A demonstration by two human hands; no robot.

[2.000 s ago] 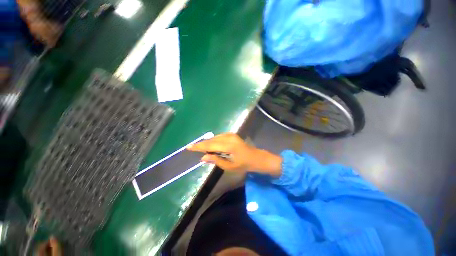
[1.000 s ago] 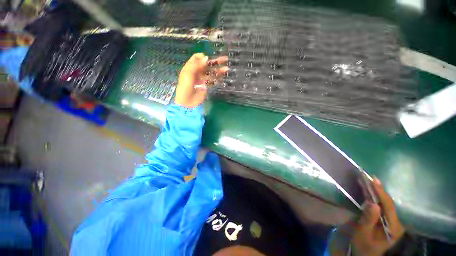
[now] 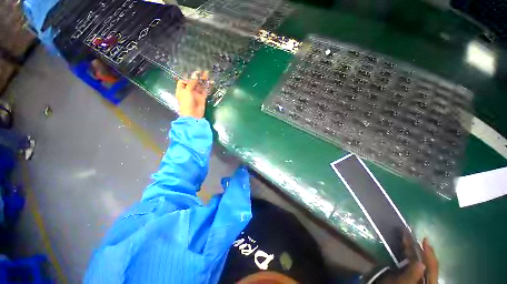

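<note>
My left hand [image 3: 192, 95] is at the near edge of the narrower clear blister tray [image 3: 225, 55], its fingertips at small blurred parts there; whether they grip anything is unclear. My right hand [image 3: 421, 265], partly cut off at the bottom edge, is at the near end of the dark die-cut adhesive sheet [image 3: 371, 202] with its white border. A slim blurred tool, seemingly tweezers [image 3: 421, 252], shows between its fingers. The large clear blister tray [image 3: 369, 105] with rows of small dark parts lies beyond the sheet.
A black tray [image 3: 114, 36] with pale loop outlines and a red item lies at the far left. A white paper slip [image 3: 483, 187] lies at the right. The green bench's near edge [image 3: 294, 191] runs diagonally before me. A blue item [image 3: 99, 83] is beside the bench at left.
The view has swung. My left hand has moved away from the large tray to the narrower tray. My right hand stays at the sheet's near end.
</note>
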